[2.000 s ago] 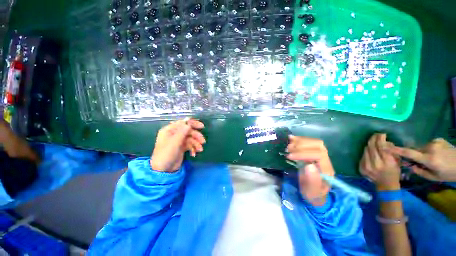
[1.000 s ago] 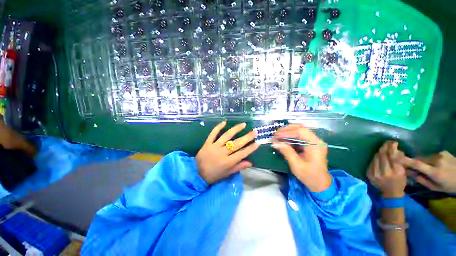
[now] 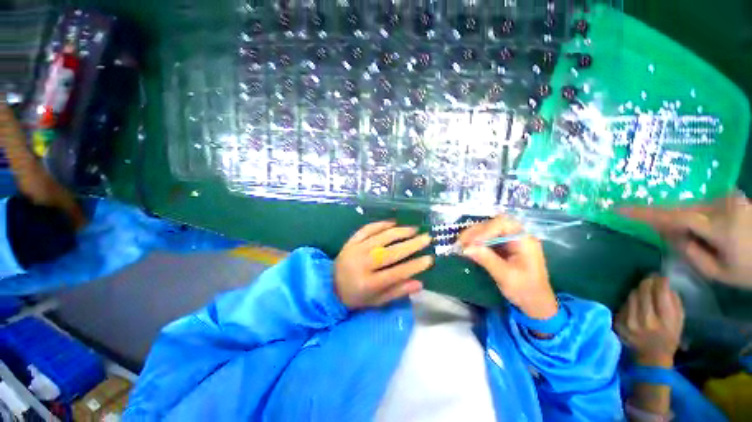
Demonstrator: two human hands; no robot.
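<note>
The small white strip with rows of dark dots (image 3: 450, 232) lies on the dark-green bench between my hands. My left hand (image 3: 383, 265) is flat with its fingertips at the strip's left edge; a yellow ring shows on one finger. My right hand (image 3: 515, 262) holds thin tweezers (image 3: 552, 228) at the strip's right side. The tweezers' tips are hidden or too blurred to tell. Beyond my hands is a clear blister tray (image 3: 330, 157) with dark round parts in many pockets.
A green bin (image 3: 705, 91) with white strips and bits is at the right, partly under the tray. Another person's hands (image 3: 717, 239) are at the right. A dark box (image 3: 103, 91) with a red bottle (image 3: 59, 89) is at the left, near another person's arm (image 3: 37, 169).
My left hand has come from the tray's front edge to the strip, and my right hand has turned toward it with the tweezers. The neighbour's hand at right has moved up to the bin.
</note>
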